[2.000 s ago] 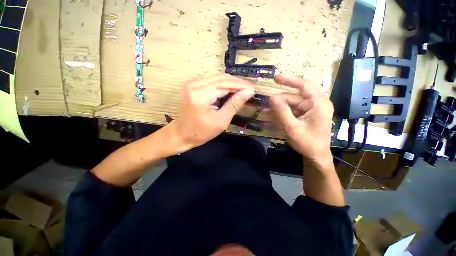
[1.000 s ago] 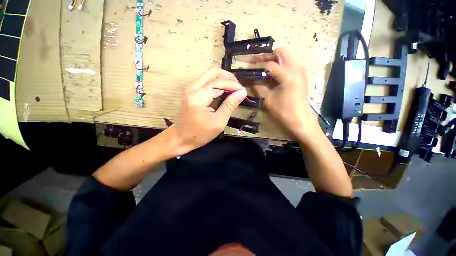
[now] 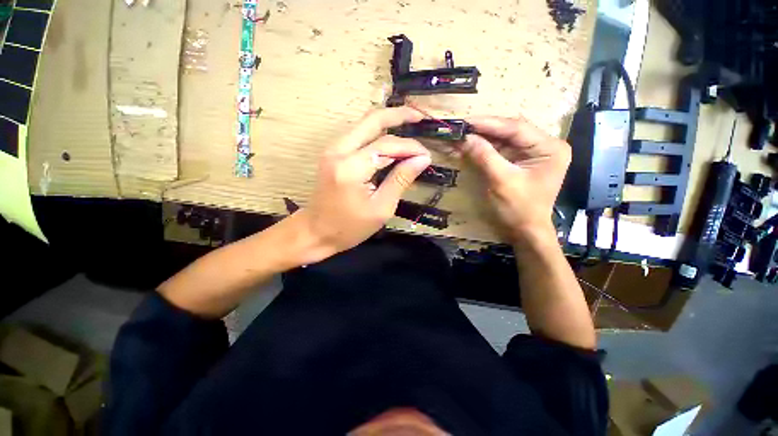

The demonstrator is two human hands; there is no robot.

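A black comb-shaped plastic housing [image 3: 437, 81] lies on the cardboard in front of me, its arms pointing right. Thin red wires show at its arms. My left hand [image 3: 354, 183] covers the lower part of the spine, thumb and fingers closed at the third arm. My right hand [image 3: 520, 166] pinches the outer end of the second arm between thumb and fingers. A thin red wire runs over that arm beside my left fingers. Whether my left fingers hold the wire or the housing is partly hidden.
A narrow green circuit board [image 3: 246, 85] lies left of the housing. Black adhesive pads [image 3: 19, 64] are at the far left. A black power supply [image 3: 607, 157], an empty grey housing [image 3: 661, 162] and a black electric screwdriver [image 3: 715, 200] lie right. Dark screws [image 3: 565, 13] lie at the top.
My right hand has moved from the third arm, briefly blurred, to the second arm's end. My left hand stays near the spine. A red wire now shows over the second arm.
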